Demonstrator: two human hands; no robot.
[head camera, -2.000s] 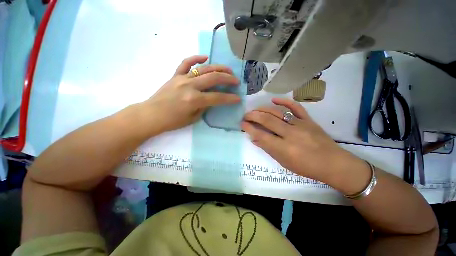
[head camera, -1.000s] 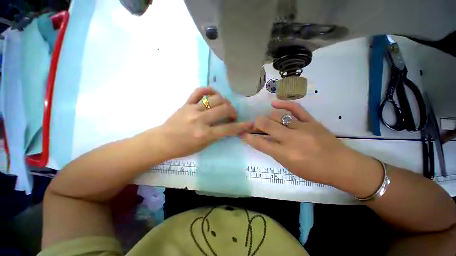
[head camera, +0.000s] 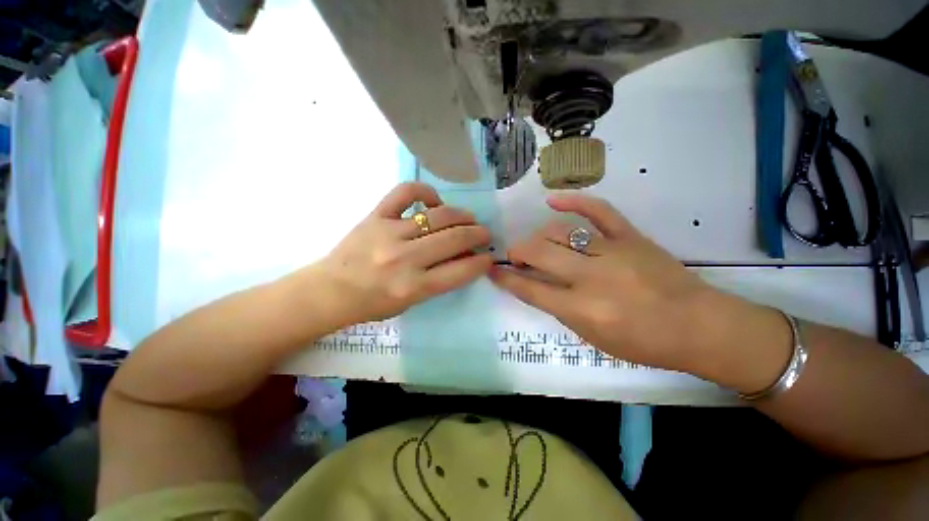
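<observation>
A sheer aqua fabric strip (head camera: 453, 346) runs from under the sewing machine head (head camera: 407, 92) to the table's front edge. My left hand (head camera: 423, 249) lies flat on the strip, fingertips at its right edge. My right hand (head camera: 601, 270) is just right of it, thumb and index fingertips together at the strip's right edge; the fingertips of both hands nearly touch. The tan ridged tension dial (head camera: 571, 163) is above my right hand. The needle area (head camera: 509, 132) is small and partly hidden by the head.
Black-handled shears (head camera: 827, 173) and a dark-blue bar (head camera: 772, 153) lie at right, beside a slim dark tool (head camera: 896, 275). A red basket rim (head camera: 108, 204) with aqua and whitish pieces (head camera: 73, 193) is at left. A measuring scale (head camera: 555, 352) runs along the front edge.
The view has shifted, and the machine head and dial appear in different places. My left hand has moved from farther up the strip down to beside my right fingertips.
</observation>
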